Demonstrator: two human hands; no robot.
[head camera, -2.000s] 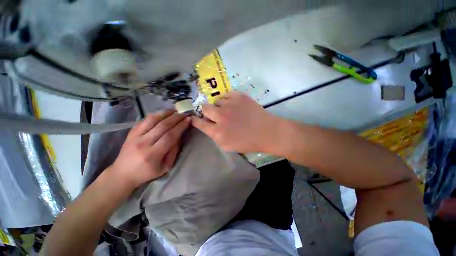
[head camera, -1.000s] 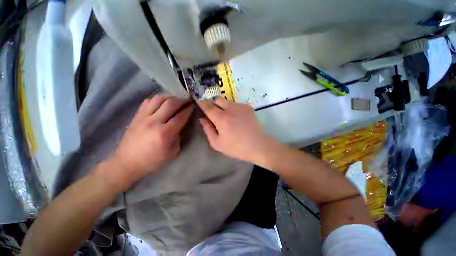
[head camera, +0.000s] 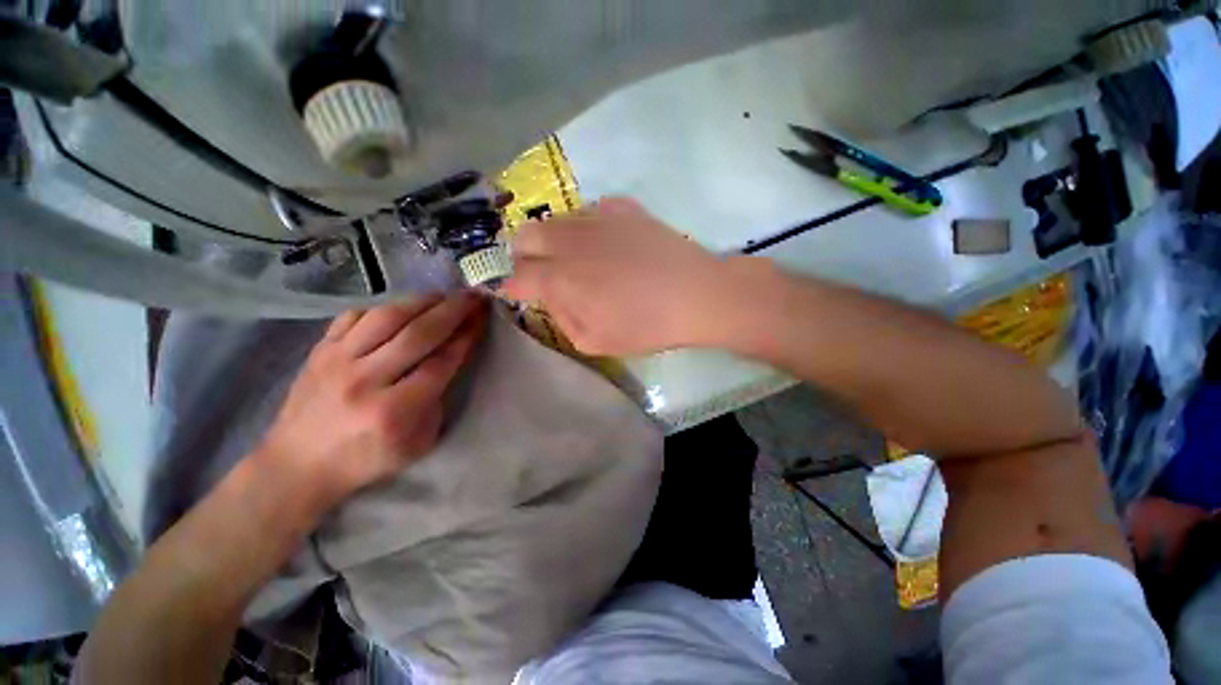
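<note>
The taupe garment piece (head camera: 536, 455) spreads from the needle area down over the wearer's lap. My left hand (head camera: 368, 402) lies flat on the cloth, fingertips by the ribbed cream seam guide (head camera: 485, 265). My right hand (head camera: 609, 281) is just right of the guide, fingers bent, over the yellow tape (head camera: 540, 185); its fingertips are partly hidden, so I cannot tell whether they hold the cloth. The presser foot area (head camera: 455, 221) is small and dark above the fingers. The larger ribbed cream knob (head camera: 354, 123) is on the white machine head.
Open thread snips (head camera: 864, 174), a small brown block (head camera: 982, 237) and a black bracket (head camera: 1079, 194) are at the right of the white bed (head camera: 696, 147). Yellow packets (head camera: 1024, 325) and clear plastic are at the right table edge. Part of another person shows at far right.
The camera view has shifted, and the white lamp shape at left is out of view. My right hand has moved up and right from the cloth edge, beside the seam guide. My left hand stays on the cloth.
</note>
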